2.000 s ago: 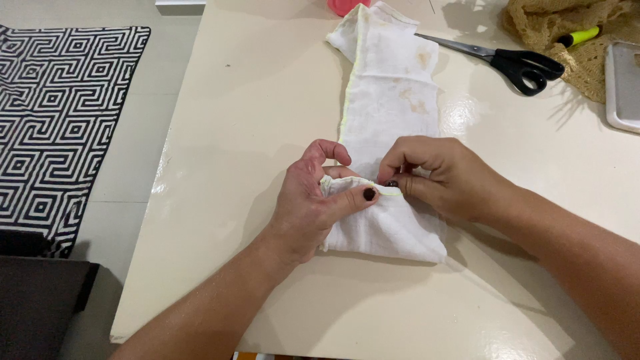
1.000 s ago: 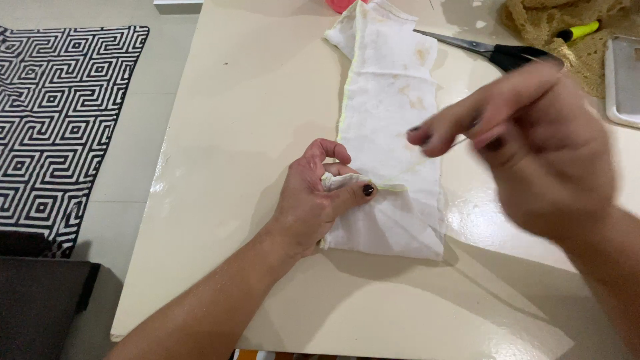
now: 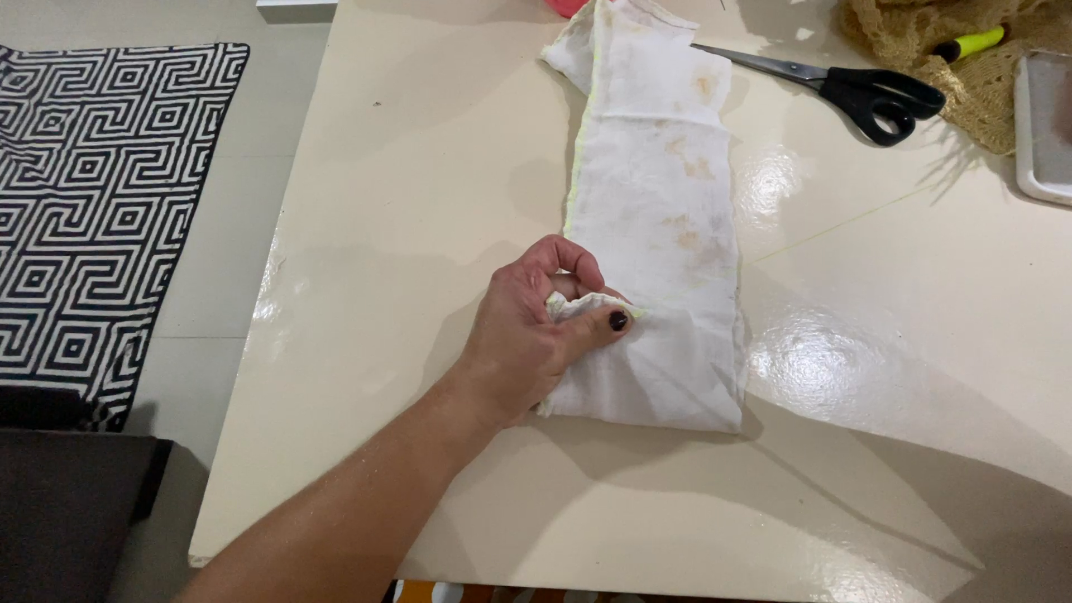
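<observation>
My left hand (image 3: 536, 331) pinches the gathered edge of a white cloth (image 3: 657, 209) between thumb and fingers. The cloth lies lengthwise on the table, its near end folded over; brownish stains mark its surface and yellow-green stitching runs along its left edge. A thin yellow thread (image 3: 846, 223) stretches from near the cloth's right side toward the upper right. My right hand is out of view. Black-handled scissors (image 3: 867, 92) lie right of the cloth's far end, with the blade tip against or close to it.
The cream table (image 3: 402, 251) has its left edge beside a tiled floor and a black-and-white patterned rug (image 3: 100, 184). At the upper right are a tan openwork cloth (image 3: 971, 92), a yellow-and-black object (image 3: 971, 43) and a white-rimmed item (image 3: 1026, 134). A red object (image 3: 565, 7) shows at the top.
My right hand was at the cloth's folded edge, then lifted away to the right, and has now left the view. My left hand has kept its pinch in about the same place.
</observation>
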